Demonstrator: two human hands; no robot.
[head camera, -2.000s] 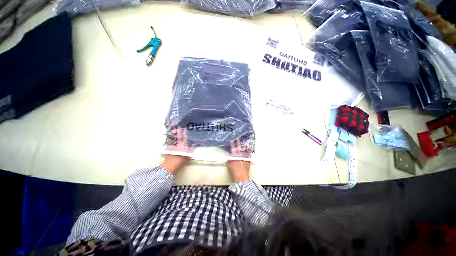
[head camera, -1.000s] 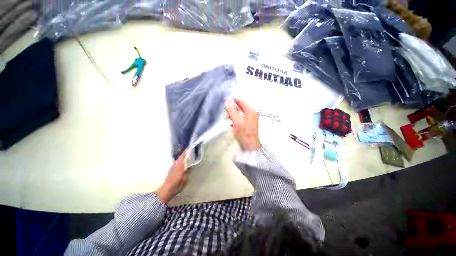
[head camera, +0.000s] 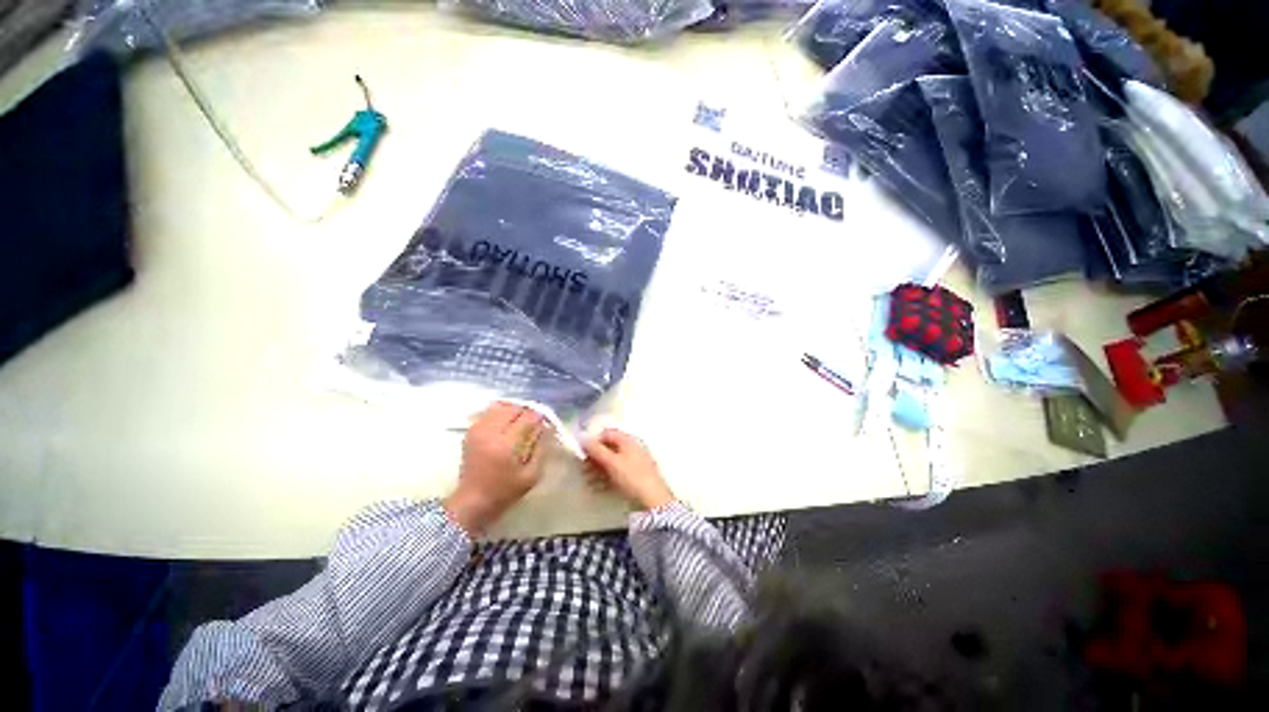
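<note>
A dark folded garment in a clear printed poly bag (head camera: 529, 251) lies flat and slightly turned on the cream table in front of me. Some of its small check pattern shows near the bag's near end. My left hand (head camera: 498, 456) grips the white edge at the bag's open end. My right hand (head camera: 622, 466) pinches the same edge, just right of my left hand. The fingertips are close together; exactly what lies between them is partly hidden.
Empty printed bags (head camera: 765, 237) lie right of the garment. A teal air gun (head camera: 354, 145) and dark garments (head camera: 63, 209) are at left. Bagged garments (head camera: 1023, 153) are heaped at far right. A red-black pincushion (head camera: 931, 323), a pen (head camera: 828, 373) and a red holder (head camera: 1134, 376) lie nearer.
The bagged garment was flat and straight, then lifted and tilted; now it lies flat and turned. Both hands have come close together at its near edge, the right one moving down from the bag's side.
</note>
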